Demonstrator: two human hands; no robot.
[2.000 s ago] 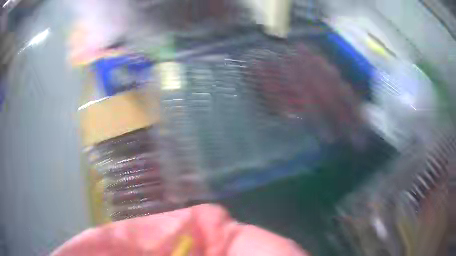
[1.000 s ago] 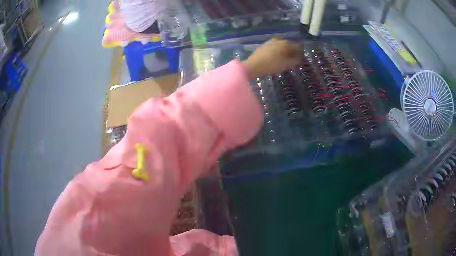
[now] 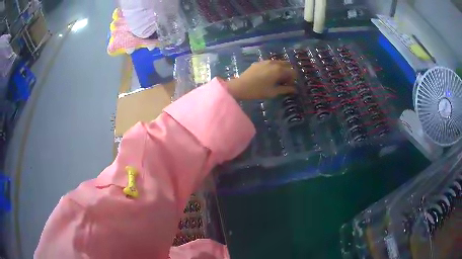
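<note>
My left hand, bare, reaches in a pink sleeve from the lower left over a clear ribbed tray. Its fingers are bent down at a row of small dark discs. Whether they grip a disc is hidden. More rows of discs with thin red leads fill the tray's right part. The ribs left of the hand show no dark discs. My right hand is not in view; a piece of pink sleeve shows at the bottom edge.
A white fan stands at the right. Clear stacked trays are at the lower right. Another tray lies at the back. A cardboard box and blue stool-like object are at the left, near a person in white.
My left hand has moved nearer and slightly left over the tray, from the back of the disc rows. The earliest frame is blurred, with the sleeve low and no hand visible.
</note>
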